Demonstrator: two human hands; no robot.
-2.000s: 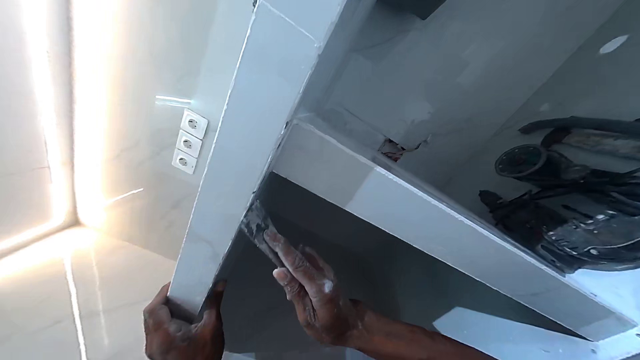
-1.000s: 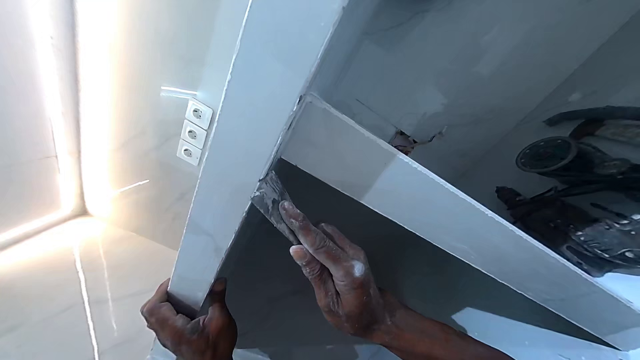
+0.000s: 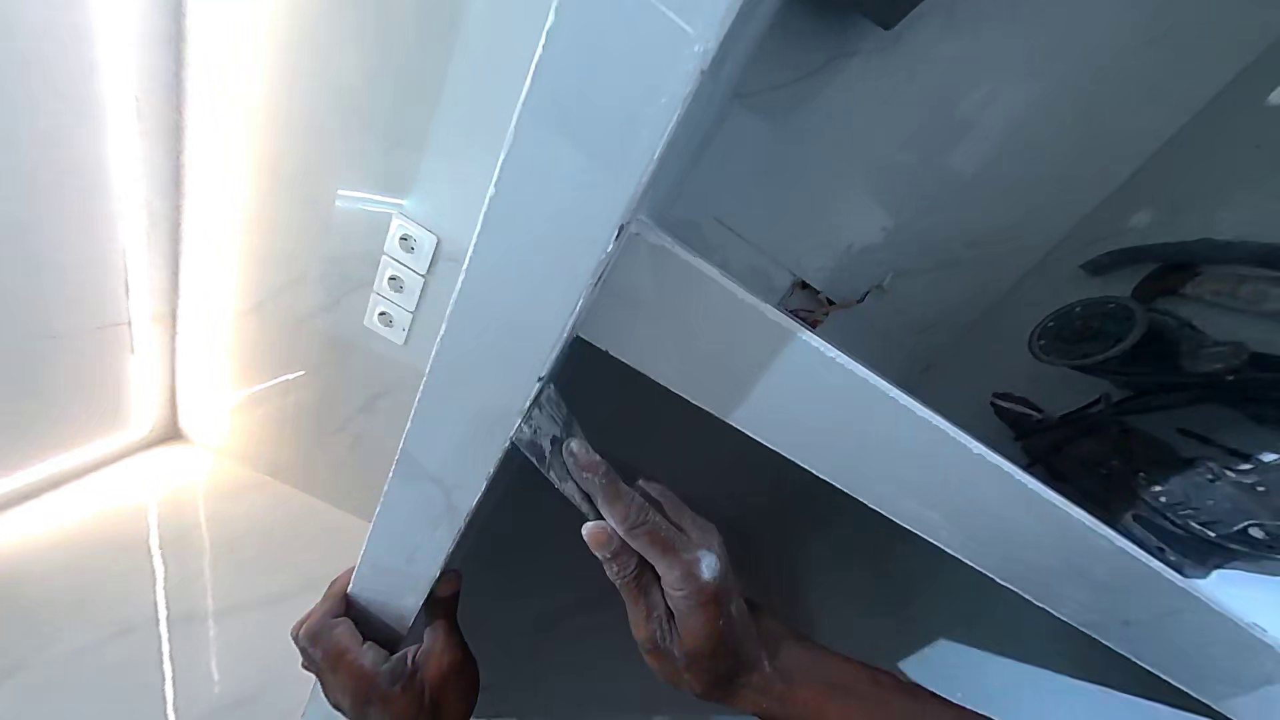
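Note:
My right hand (image 3: 670, 580), dusted with white, holds a putty knife (image 3: 552, 438) whose blade is smeared with grey-white paste. The blade touches the inner edge of a long, pale marbled tile strip (image 3: 510, 240), just below the corner where a second tiled strip (image 3: 850, 410) branches off to the right. Lower on the first strip, my left hand (image 3: 390, 650) wraps around it, fingers on the left side and thumb at the inner edge. White ragged lines run along the strips' edges. The knife's handle end is hidden in my right hand.
Three wall sockets (image 3: 396, 284) sit on the marbled wall at left, near bright strip lighting (image 3: 210, 220). Beyond the second strip, wires stick out of a wall hole (image 3: 808, 303). Dark equipment with a hose (image 3: 1180, 370) lies at the right. A dark recess lies behind my right hand.
The putty knife and my right hand have moved down along the strip's inner edge, away from the corner. My left hand still grips the lower part of the strip.

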